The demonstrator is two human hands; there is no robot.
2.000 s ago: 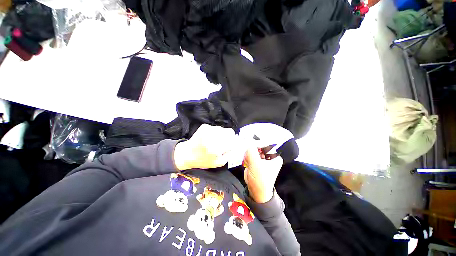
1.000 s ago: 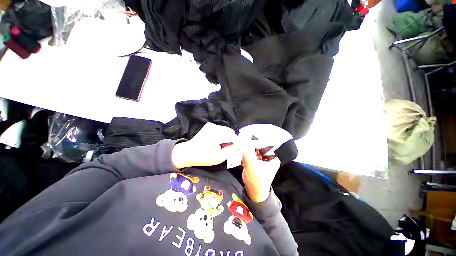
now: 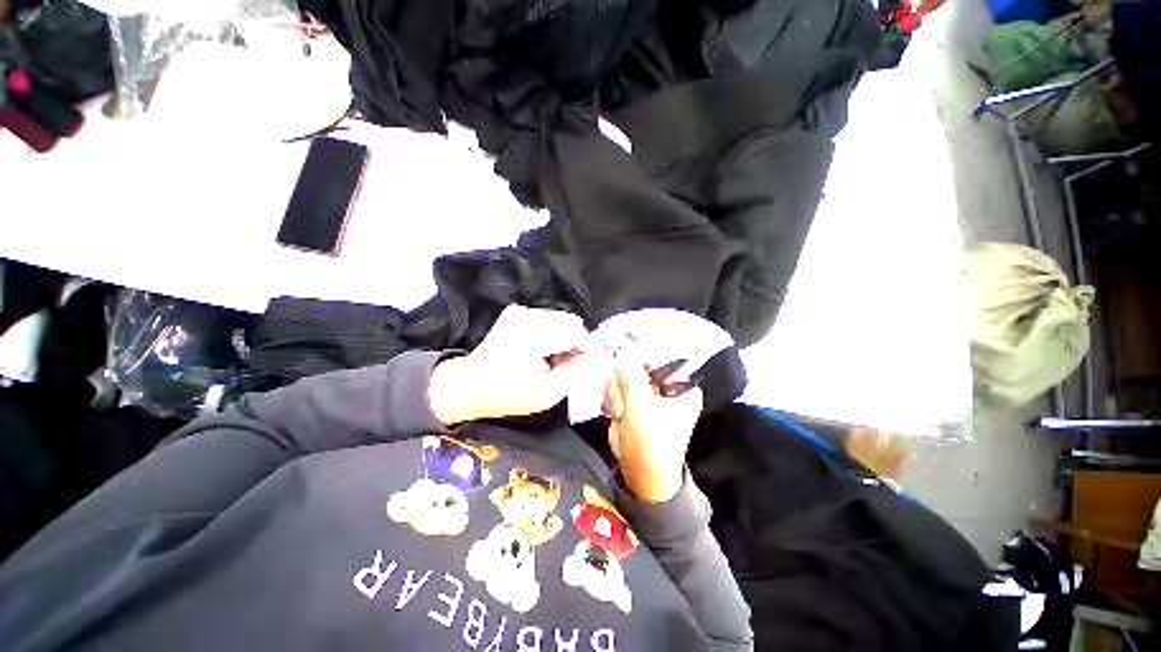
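A bright white pad point(image 3: 681, 336) lies in front of my lap against a black garment point(image 3: 662, 255) that runs up over the table. My left hand point(image 3: 509, 367) is closed on the pad's left part, and its fingertips are washed out by glare. My right hand point(image 3: 652, 427) is at the pad's lower edge, with its fingers closed around a small dark tool point(image 3: 672, 373), probably snips. Only part of the tool shows. Any thread or stitching is too fine to see.
A heap of black garments point(image 3: 598, 51) covers the far side of the white table point(image 3: 879, 255). A smartphone point(image 3: 323, 196) lies at left. Clear plastic point(image 3: 172, 350) shows below the table edge at left. A tied beige sack point(image 3: 1022, 321) and metal-legged racks stand at right.
The whole view has shifted slightly, so things sit a little further left. My left fingers have changed position a little on the pad. Both hands stay at the pad.
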